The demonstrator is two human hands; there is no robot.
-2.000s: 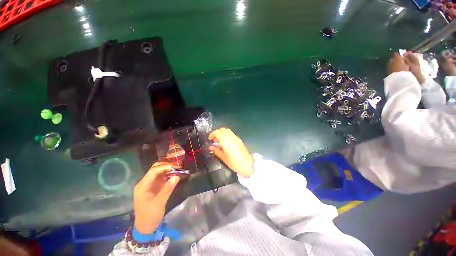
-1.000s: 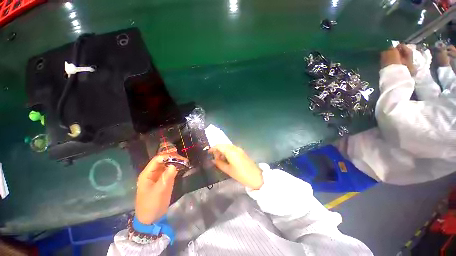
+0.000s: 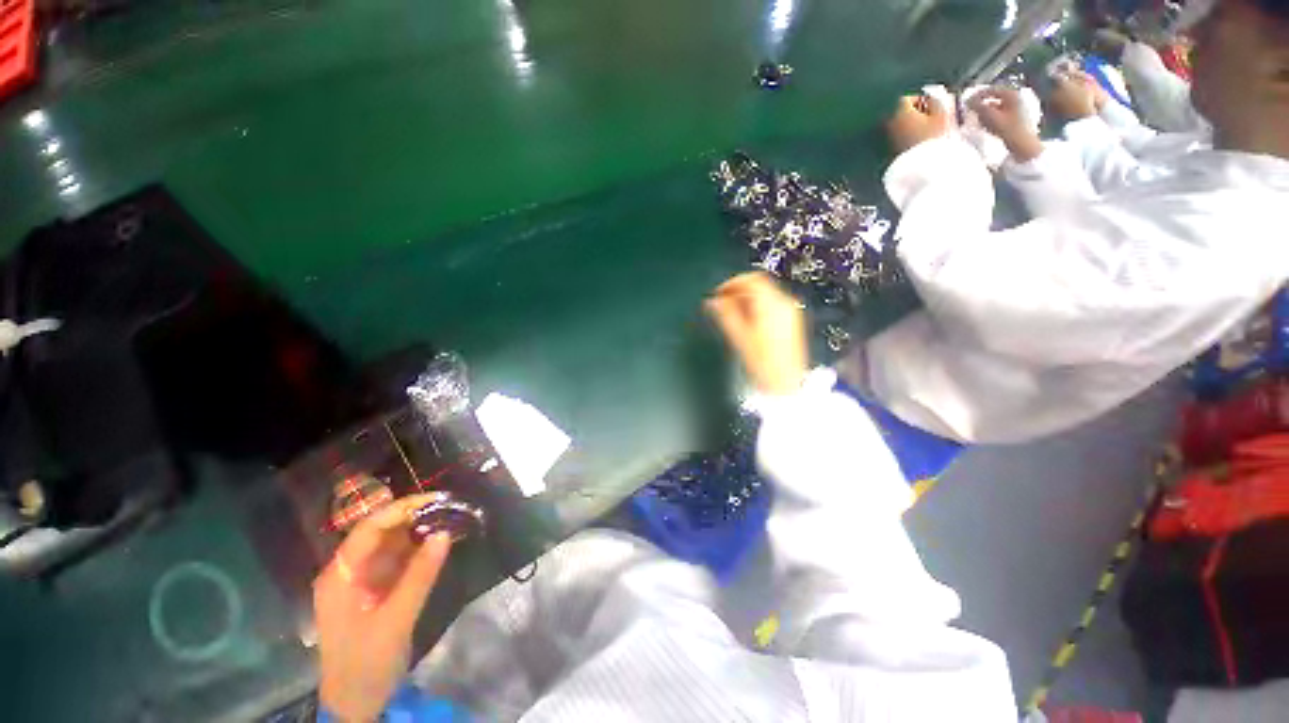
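Note:
My left hand (image 3: 371, 593) pinches a small round dark and silver unit (image 3: 447, 520) between thumb and fingertips, over the dark base plate (image 3: 488, 558). Red laser lines fall on the fingers and the plate. My right hand (image 3: 763, 328) is off the plate, out over the green bench just below the pile of parts (image 3: 806, 226). Its fingers are bent together and slightly blurred; I cannot tell whether they hold anything. The pile is black and silver with ring shapes.
Large black fixture (image 3: 85, 339) at left. Teal ring (image 3: 197, 610) near the front edge. Crinkled clear plastic (image 3: 440, 386) and white paper (image 3: 522, 441) by the plate. Blue bin (image 3: 707, 530) under the bench edge. A loose unit (image 3: 772, 75) lies beyond the pile. People in white smocks sit at right.
My right hand has left the base plate and moved right and forward towards the pile. My left hand still holds the round unit. The view has turned right, so the fixture sits further left.

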